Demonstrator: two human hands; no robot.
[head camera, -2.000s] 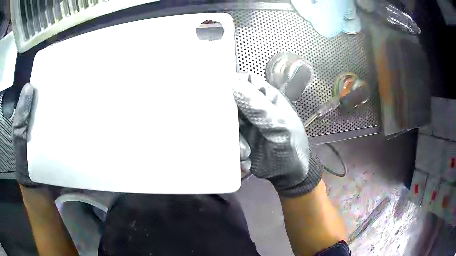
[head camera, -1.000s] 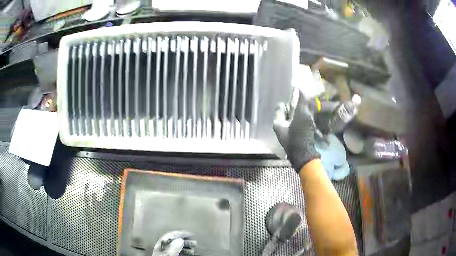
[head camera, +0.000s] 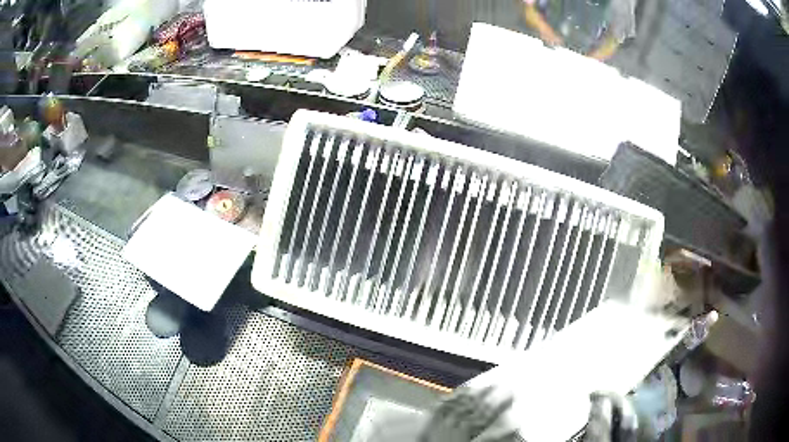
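A white panel (head camera: 597, 350), blurred and glaring, is tilted over the right front end of the slotted tray (head camera: 381, 324). My left hand (head camera: 467, 416), in a dark grey glove, is at the panel's lower left edge and looks closed on it. My right hand (head camera: 612, 418), also gloved, is at its lower edge further right, blurred and cut off by the picture's bottom, and looks closed on it too. The fingertips are partly hidden. The fixture (head camera: 407, 384) with orange edges lies in front of the tray, partly out of the picture.
A loose white panel (head camera: 192, 250) rests left of the tray above dark round shapes on the perforated bench (head camera: 259, 367). Round discs (head camera: 227, 205) lie behind it. A white box (head camera: 285, 24) and a long white block (head camera: 567, 93) stand beyond the tray. A clear bottle (head camera: 702, 328) is at right.
The view has swung left. One second ago my right hand was at the tray's right end and my left over the fixture; now both are together at a white panel by the tray's right front.
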